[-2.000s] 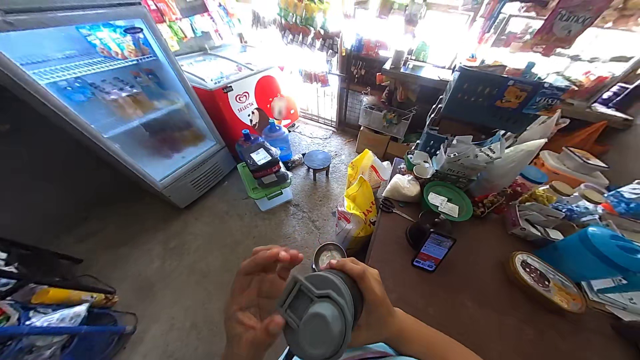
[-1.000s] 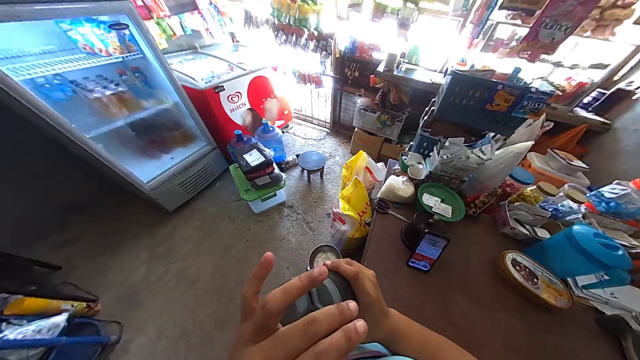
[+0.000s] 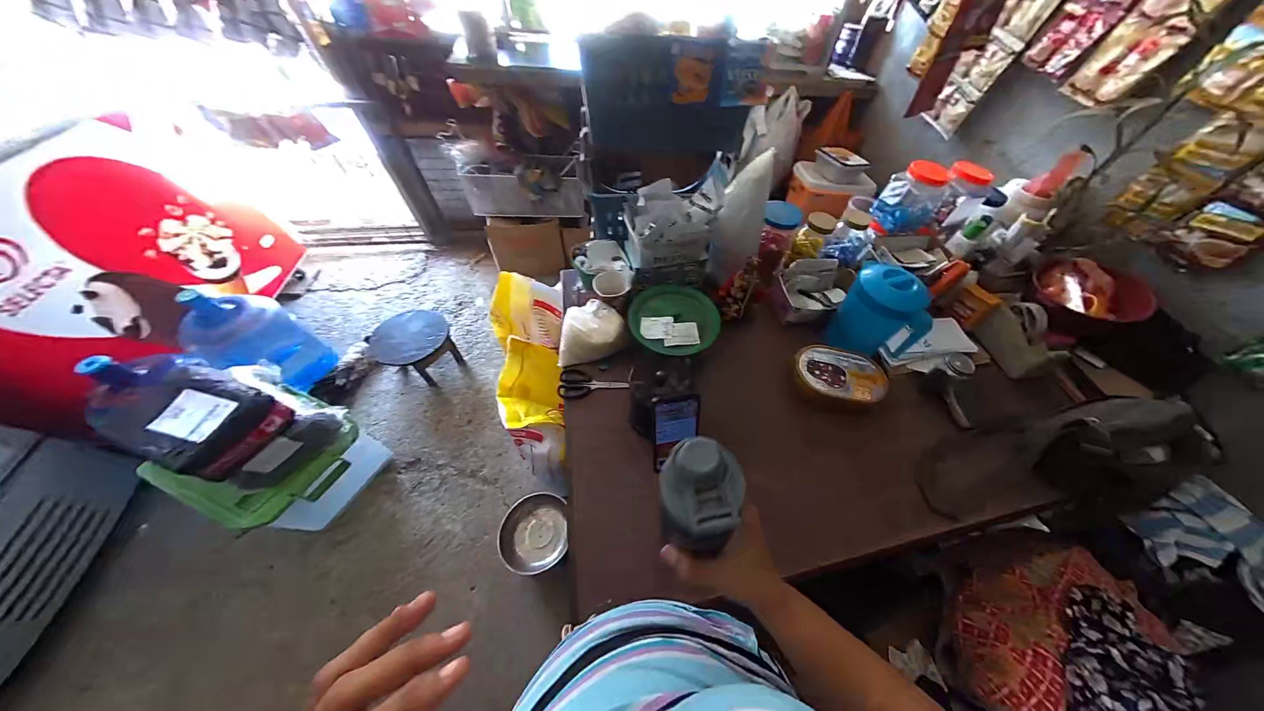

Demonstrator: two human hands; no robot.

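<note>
My right hand is closed around a dark bottle with a grey lid, upright over the near part of the brown table. Whether the bottle's base touches the table cannot be told. Just beyond the bottle, a smartphone with a lit screen leans against a dark object. At the bottom edge of the view is my left hand, fingers apart and holding nothing, left of my striped shirt. A round metal bowl lies beside the table's left edge.
Scissors, a green plate, an oval tub and a blue pitcher stand on the table. Left of it are yellow bags, a small stool and a green-lidded box on the floor.
The view has swung right. My left hand, earlier over the bottle's lid, is now away to the left. My right hand has brought the bottle over the table.
</note>
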